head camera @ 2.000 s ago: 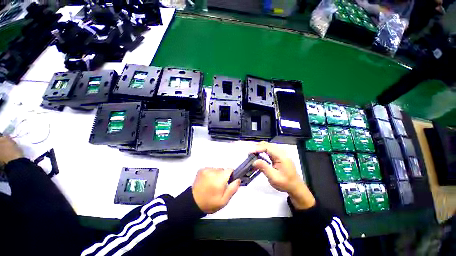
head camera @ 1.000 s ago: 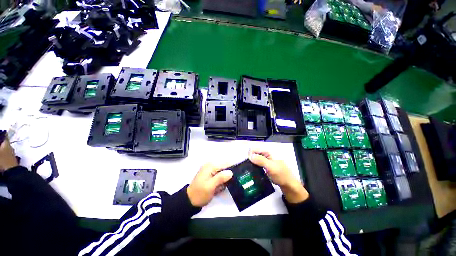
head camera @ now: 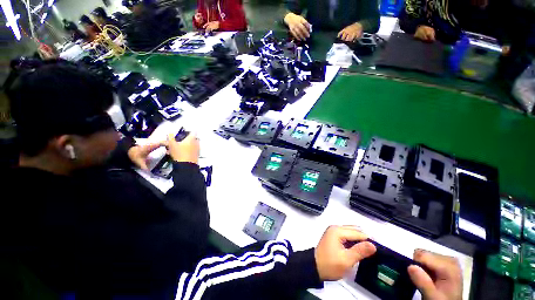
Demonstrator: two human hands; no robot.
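Observation:
My left hand (head camera: 343, 253) holds the left edge of a black square housing (head camera: 384, 274) with green showing in its window. My right hand (head camera: 437, 275) holds its right edge, near the bottom right of the view. A single housing with a board fitted (head camera: 264, 222) lies flat on the white sheet to the left. Stacks of fitted housings (head camera: 310, 181) stand beyond it. Empty back housings (head camera: 378, 183) are stacked beyond my hands, beside a black tray (head camera: 478, 202).
Green circuit boards (head camera: 510, 220) lie at the right edge, partly cut off. A person in black (head camera: 105, 222) sits close at left, holding a dark part. A tangled heap of black parts (head camera: 276, 73) lies beyond the stacks. More people sit across the green bench (head camera: 410, 111).
The view has swung left, showing the neighbour and people at the back; most circuit boards have left view. The housing, seen edge-on two seconds ago, now shows its windowed face. Both hands still hold it.

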